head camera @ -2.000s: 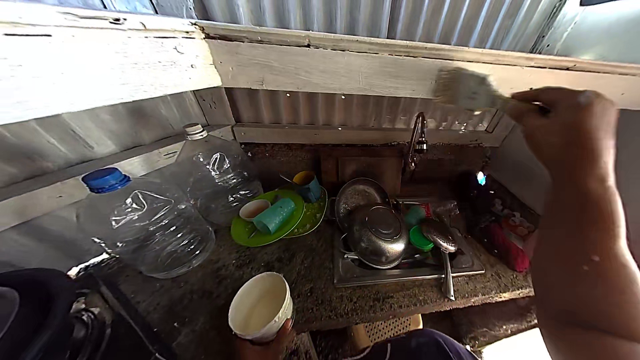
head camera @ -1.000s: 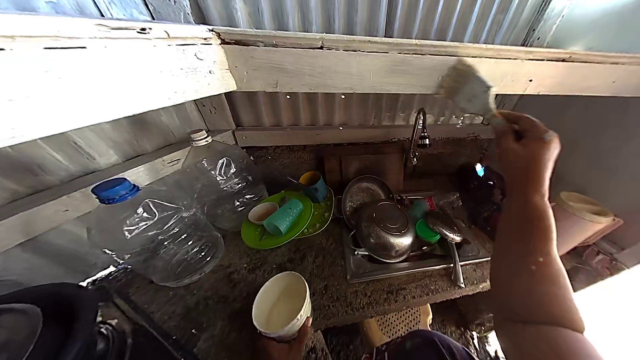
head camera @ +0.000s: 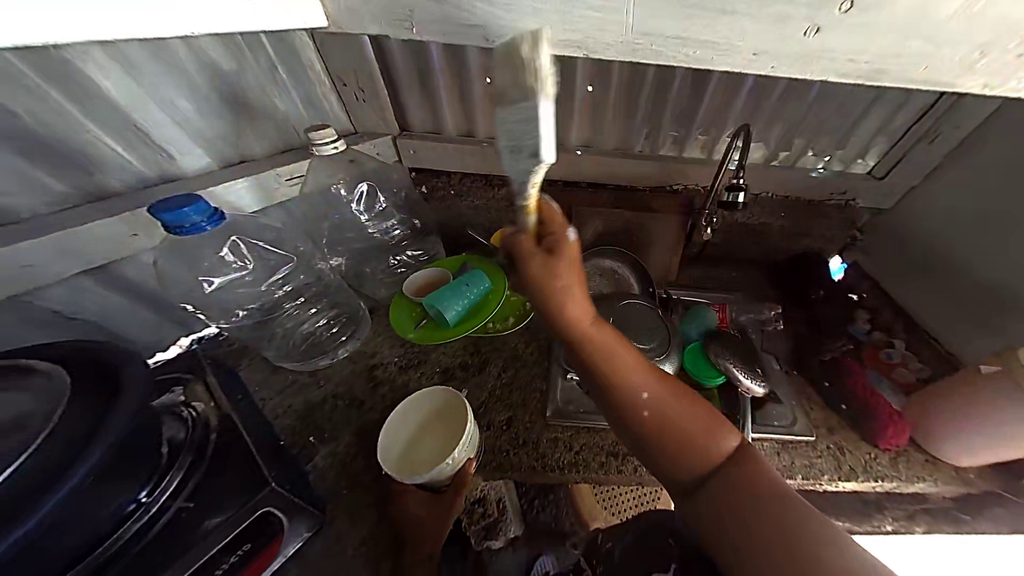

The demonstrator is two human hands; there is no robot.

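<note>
My right hand [head camera: 548, 260] grips a paintbrush [head camera: 526, 112] by its handle, bristles up, in front of the corrugated metal wall and just below the white-painted wooden beam [head camera: 720, 40]. The bristles look coated with pale paint, though motion blurs them. Low in the view, my left hand [head camera: 432, 504] holds a white plastic tub [head camera: 428, 436] from beneath, tilted a little, with pale paint inside. Behind my right hand and left of it, a green plate [head camera: 404, 320] on the counter bears a teal cup [head camera: 458, 298] and a small white cup [head camera: 427, 283].
Two large clear plastic bottles [head camera: 280, 296] [head camera: 372, 216] stand at the left, near a gas stove [head camera: 272, 456] with a dark pot [head camera: 72, 416]. Pans and dishes fill the steel sink [head camera: 788, 420] under a gooseneck faucet [head camera: 732, 172]. A red item [head camera: 868, 404] lies on the counter's right side.
My right hand with the brush has moved left, away from the right part of the beam, to the middle above the dishes. The view has shifted closer. My left hand still holds the tub.
</note>
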